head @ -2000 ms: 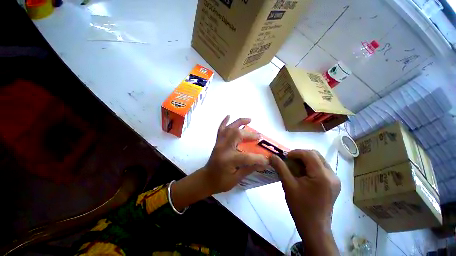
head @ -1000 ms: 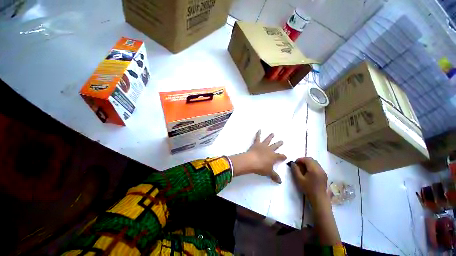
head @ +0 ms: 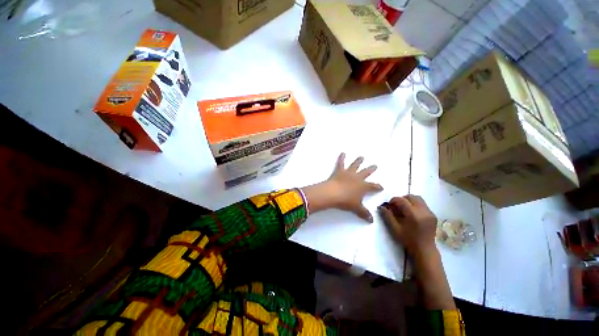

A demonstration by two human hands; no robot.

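My left hand [head: 353,189] lies flat on the white tabletop with its fingers spread and holds nothing. My right hand [head: 408,221] rests on the table just right of it, near a dark seam, with fingers curled. A tiny dark piece shows at its fingertips, too small to name. An orange retail box [head: 251,134] with a black carry handle [head: 255,106] stands upright left of my left hand. A second orange retail box [head: 146,90] stands farther left, turned at an angle. My hands touch neither box.
An open brown inner carton [head: 354,52] holds orange boxes at the back. A pale tape roll [head: 427,105] lies beside it. Closed cartons [head: 502,134] stand right. A tan-clear pile [head: 454,233] lies right of my right hand. A tall brown carton [head: 226,21] is cut off at top. Clear bags [head: 66,18] lie far left.
Both hands have left the retail box and moved right to the tabletop. The left hand has opened flat. Since one second ago, the hands have barely moved; the view has shifted slightly.
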